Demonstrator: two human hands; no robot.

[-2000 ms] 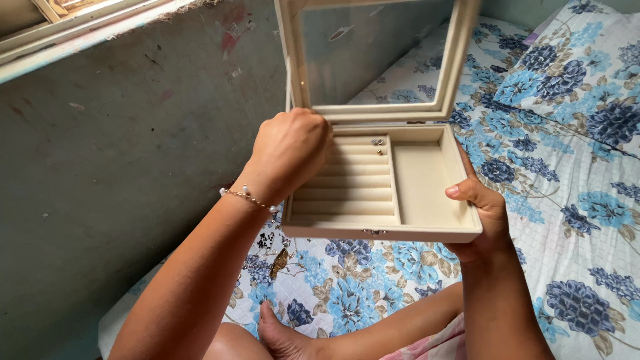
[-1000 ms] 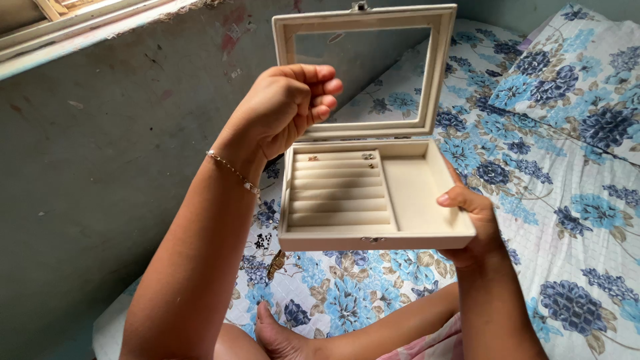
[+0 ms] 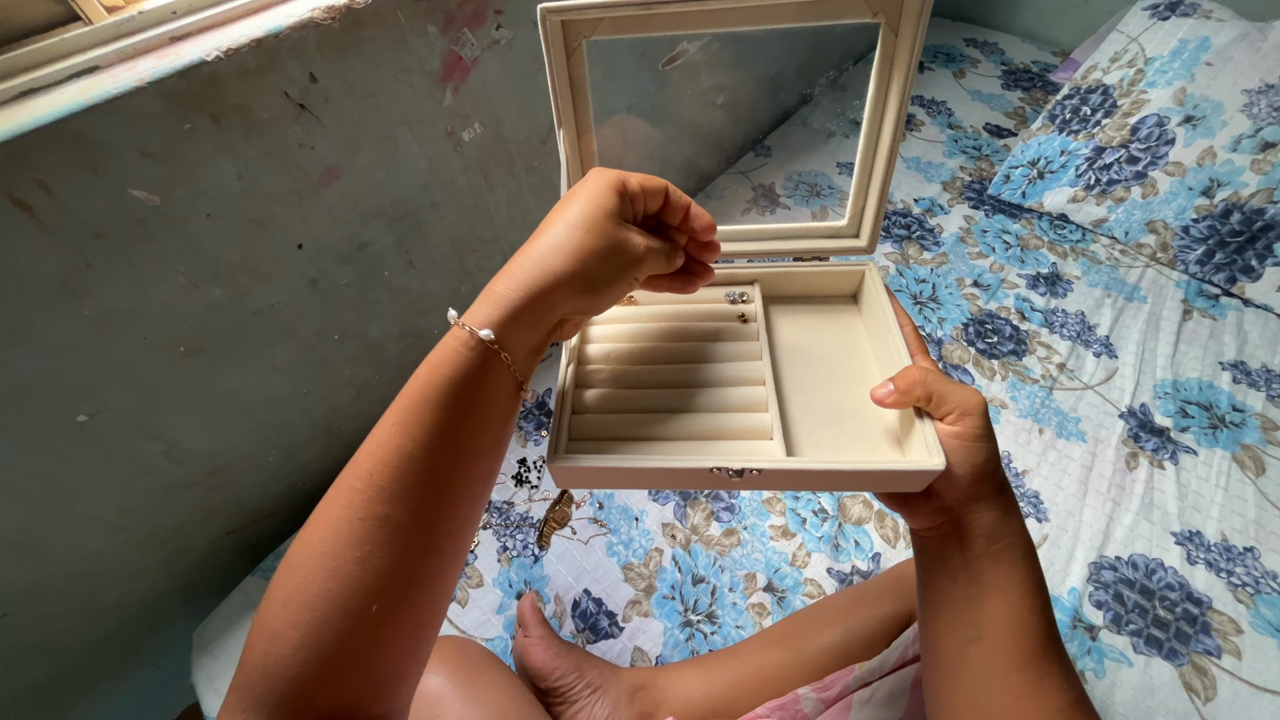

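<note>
My right hand (image 3: pixel 945 430) grips the right side of a cream jewelry box (image 3: pixel 740 478), its thumb over the inner edge. The box's lid (image 3: pixel 895 130) with a clear window stands raised. My left hand (image 3: pixel 640 235), a bracelet (image 3: pixel 487 335) on its wrist, hovers over the back of the padded ring rolls (image 3: pixel 670 375) with fingers curled; whether it pinches something small cannot be seen. Sparkly stud earrings (image 3: pixel 737 297) and a small gold-toned stud (image 3: pixel 742 317) sit at the right ends of the back rolls. Another small piece (image 3: pixel 627 299) shows just under my left hand. The right compartment (image 3: pixel 825 370) holds nothing visible.
Below the box, a gold-toned watch or bracelet (image 3: pixel 554 518), fine chains and small black beads (image 3: pixel 528 472) lie on the floral bedsheet (image 3: pixel 700 590). My crossed legs (image 3: pixel 800 650) are close beneath. A stained wall (image 3: pixel 200 260) borders the left, with a window ledge (image 3: pixel 150 60) above.
My left hand was at the box's back left two seconds ago, rose in front of the lid, and is now lower over the back rolls. My right hand keeps its hold on the box.
</note>
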